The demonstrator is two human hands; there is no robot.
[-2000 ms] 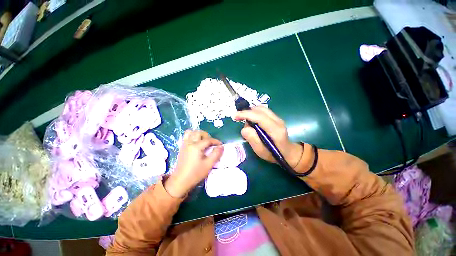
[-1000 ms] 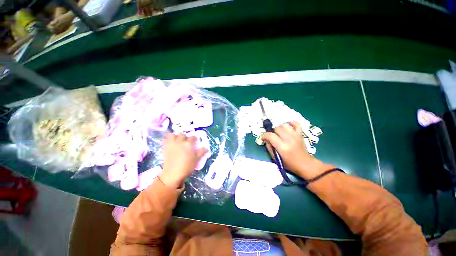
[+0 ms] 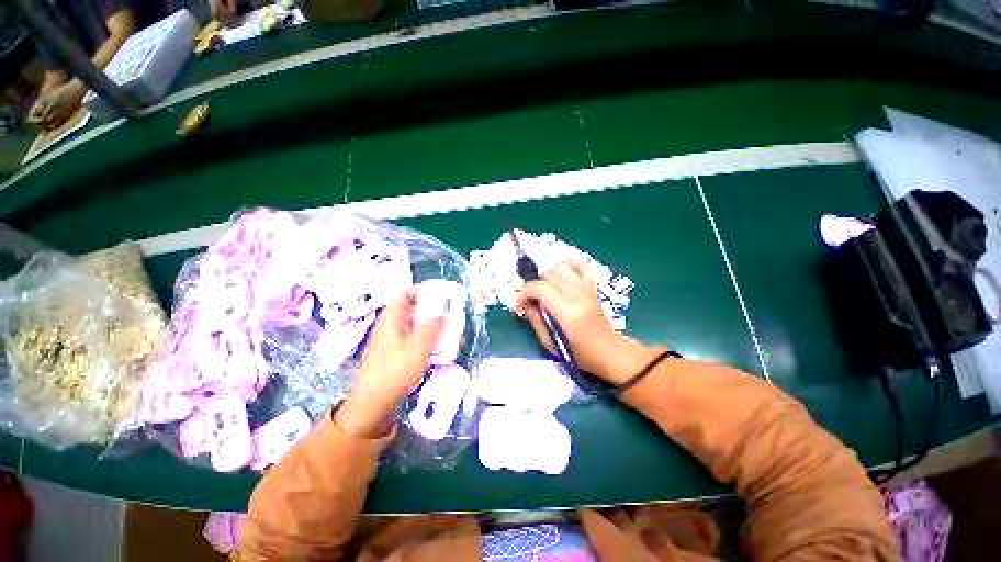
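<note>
My left hand (image 3: 397, 349) holds a pale pink housing (image 3: 441, 316) between thumb and fingers, at the right side of the clear bag of pink housings (image 3: 225, 318). My right hand (image 3: 571, 318) holds the black soldering iron (image 3: 527, 269) like a pen. Its thin tip points away, over the heap of small white pieces (image 3: 499, 274). Two housings (image 3: 524, 439) lie flat near the bench edge, one beyond the other, whitened by glare. Another housing with a cut-out (image 3: 440, 403) lies at the bag's right edge, below my left hand.
A second clear bag (image 3: 82, 340) with beige parts lies far left. A black boxy unit (image 3: 906, 285) with cables stands at right on white sheets, a pink piece (image 3: 843, 228) beside it. A person's hands (image 3: 55, 104) and a white box show at upper left.
Two seconds ago my left hand was by the flat housings; it moved left to the bag, and now a housing shows in it. The iron stays in my right hand. The camera view has shifted.
</note>
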